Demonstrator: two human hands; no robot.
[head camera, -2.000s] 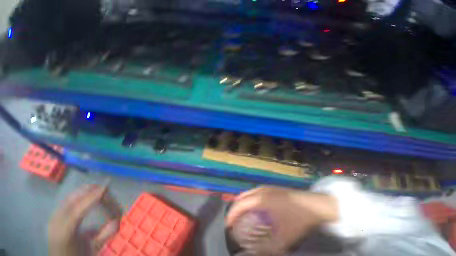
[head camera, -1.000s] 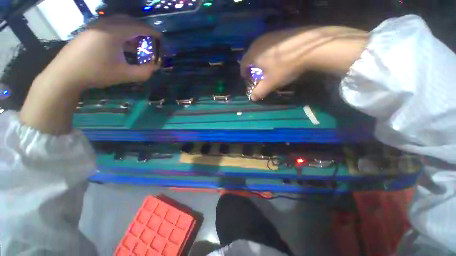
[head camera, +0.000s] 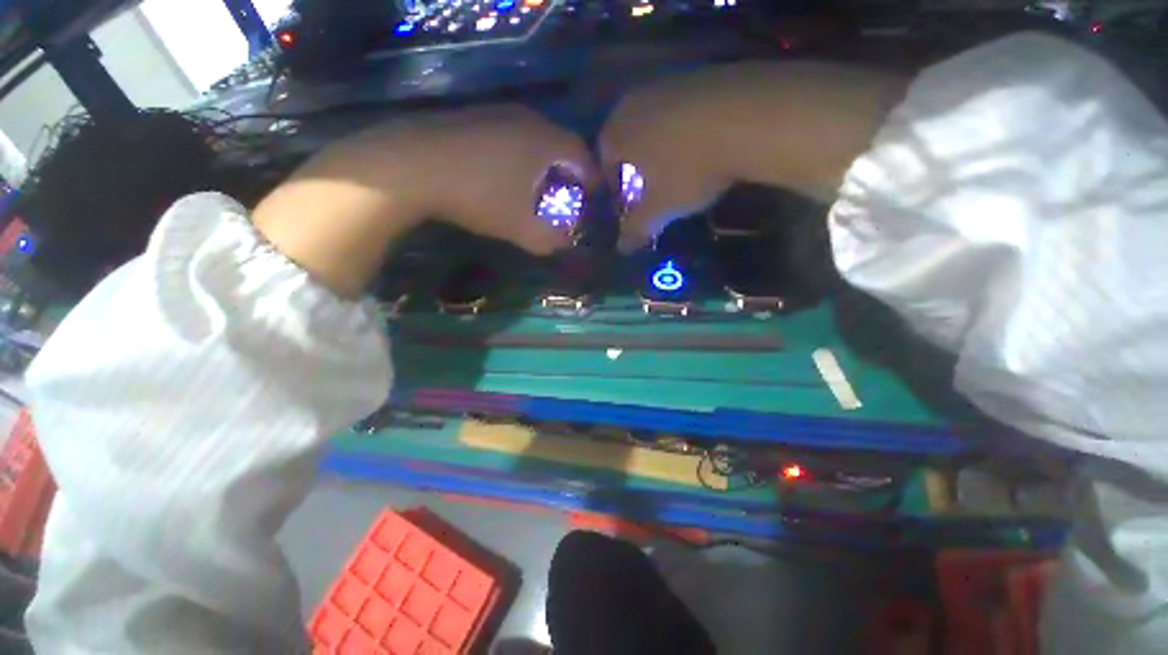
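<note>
My left hand (head camera: 493, 179) reaches over the upper shelf and holds a smartwatch body (head camera: 560, 202) with a lit white-violet screen. My right hand (head camera: 685, 147) is close beside it and holds another lit smartwatch body (head camera: 630, 183). The fingertips nearly meet and are partly hidden and blurred. Below them, a row of watch bodies lies near the front of the green shelf mat (head camera: 564, 365). One of these watches shows a blue ring (head camera: 667, 276); the others near it are dark.
Blue rack rails (head camera: 615, 420) run across the front. A lower shelf holds a yellow-tan board strip (head camera: 525, 443), thin cables and a red light (head camera: 793, 472). An orange-red compartment tray (head camera: 404, 582) is low in front. Black cables (head camera: 122, 192) bunch at the left.
My left hand has moved right, close beside my right hand, which has shifted slightly left. Both still hold lit watches. A blue ring now shows on a watch in the row.
</note>
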